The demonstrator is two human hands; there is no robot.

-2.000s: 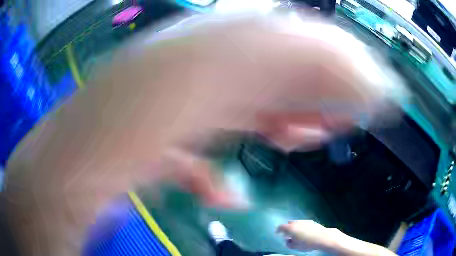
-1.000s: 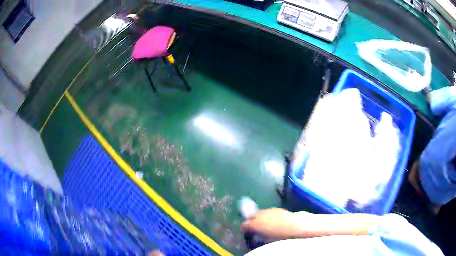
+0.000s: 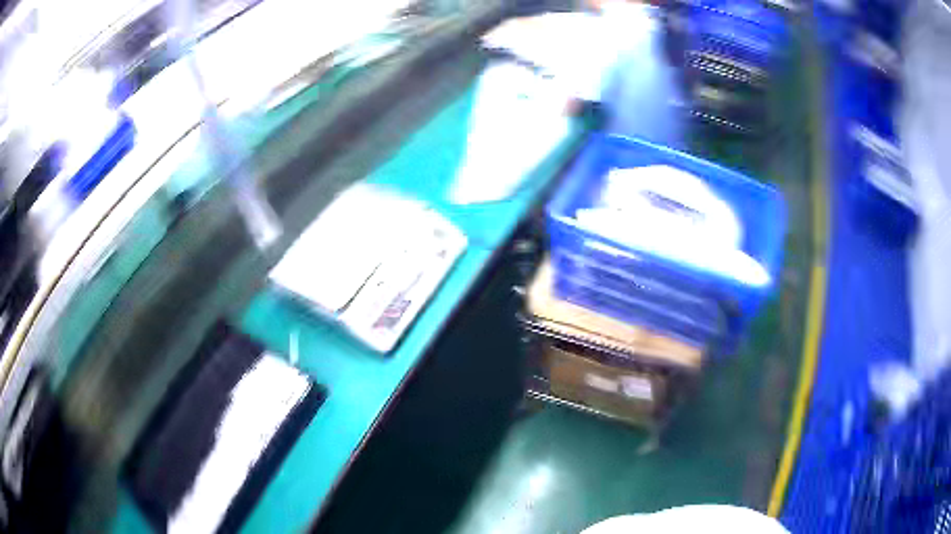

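Neither of my hands is in view. A white rounded shape, too unclear to name, is cut off by the bottom edge. Nearest in front of me on the green-blue bench [image 3: 344, 378] is a black tray [image 3: 183, 438] with a dense pale row in it. Beyond it stands a digital scale [image 3: 365, 261]. The picture is blurred, so small parts cannot be made out.
A blue crate [image 3: 636, 273] with white bagged goods rests on a brown support [image 3: 600, 381] beside the bench. A person [image 3: 641, 78] in light blue is at the far end. A yellow floor line [image 3: 811, 355] and blue crates [image 3: 876, 209] are at right.
The view has swung round to the bench; the scale and the crate now show from another side. The hand seen earlier at the bottom and the pink stool are out of view. The black tray now shows.
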